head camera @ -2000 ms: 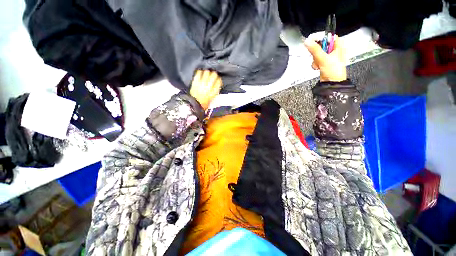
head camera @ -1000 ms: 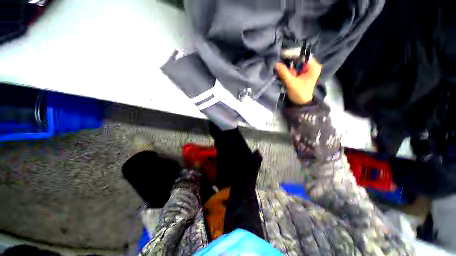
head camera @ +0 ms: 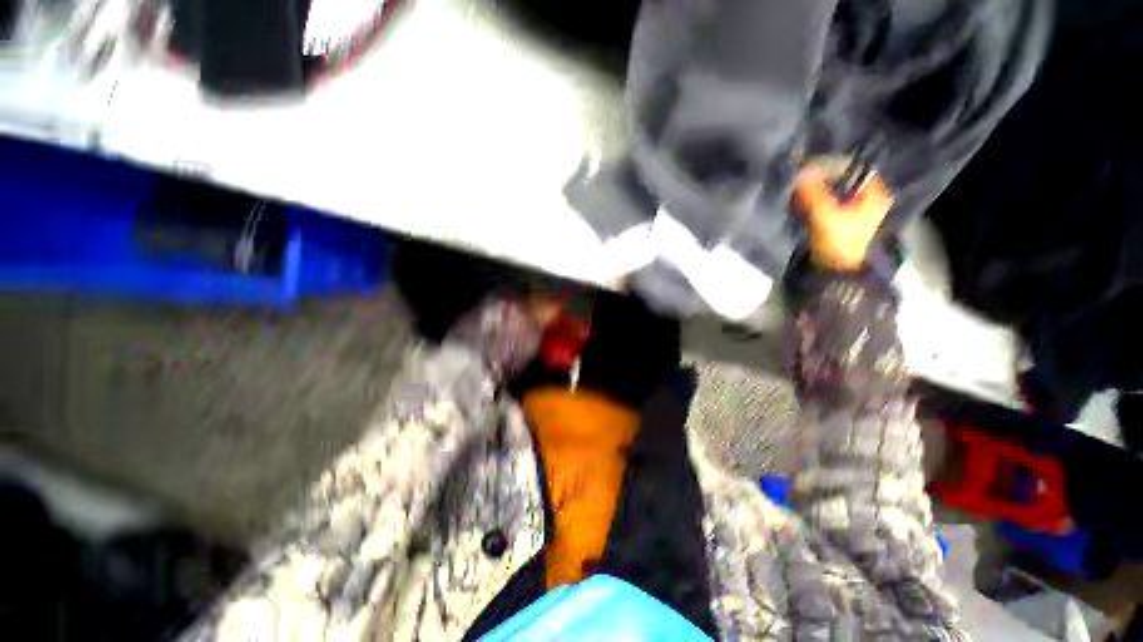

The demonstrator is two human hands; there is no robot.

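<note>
The grey garment lies heaped on the white table at the upper right, blurred, with a pale-striped part hanging at the table edge. My right hand is at the garment, closed around small snips with a dark and reddish look. Whether it also pinches cloth cannot be told. My left sleeve reaches to the table edge near my lap; the left hand itself is blurred and hidden in the dark area there.
The white table runs across the view. A dark flat item lies at upper left. Blue bins are below the edge at left, a red crate at lower right. Black garments are piled at right.
The view has swung, and the garment and my right hand now appear further right. My left hand has left the garment where it lay two seconds ago. The right hand still holds the snips.
</note>
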